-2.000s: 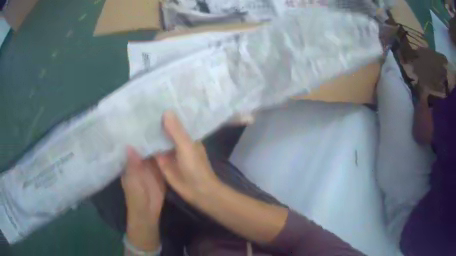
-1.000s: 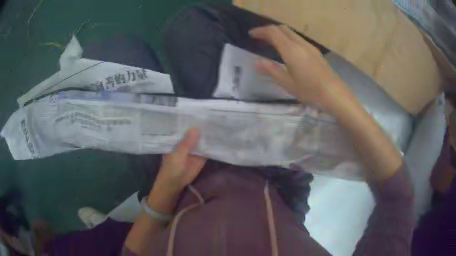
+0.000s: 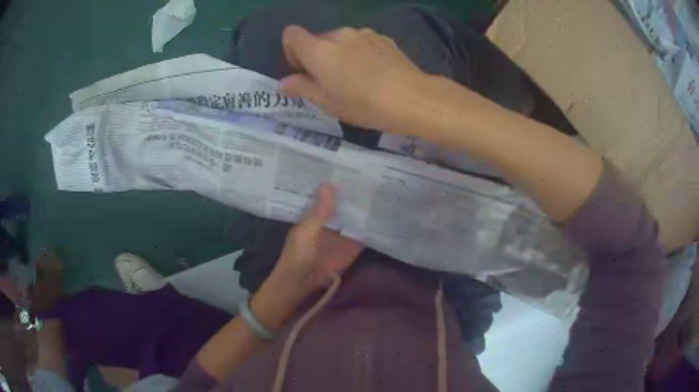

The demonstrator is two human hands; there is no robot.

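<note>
A long newspaper-wrapped bundle (image 3: pixel 414 203) lies slanted across my lap, its left end higher than its right end. A loose printed newspaper flap (image 3: pixel 207 84) spreads beyond its far edge at the left. My left hand (image 3: pixel 318 245) holds the near edge around the middle, thumb on top and fingers underneath. My right hand (image 3: pixel 345 73) is over the far flap, with thumb and forefinger apart and nothing seen between them. Whether it touches the paper is unclear. No black strip shows.
A brown carton flap (image 3: pixel 605 99) stands at the right, with more newspaper (image 3: pixel 674 76) beyond it. A white paper scrap (image 3: pixel 172 23) lies on the green floor. Another person's purple clothing (image 3: pixel 138 329) and shoe (image 3: pixel 136 272) are at lower left. White sheeting (image 3: pixel 521 344) is at lower right.
My right hand has moved left, from over the right half to the far flap. The bundle has changed from nearly level to slanting down rightward. My left hand still holds its near edge.
</note>
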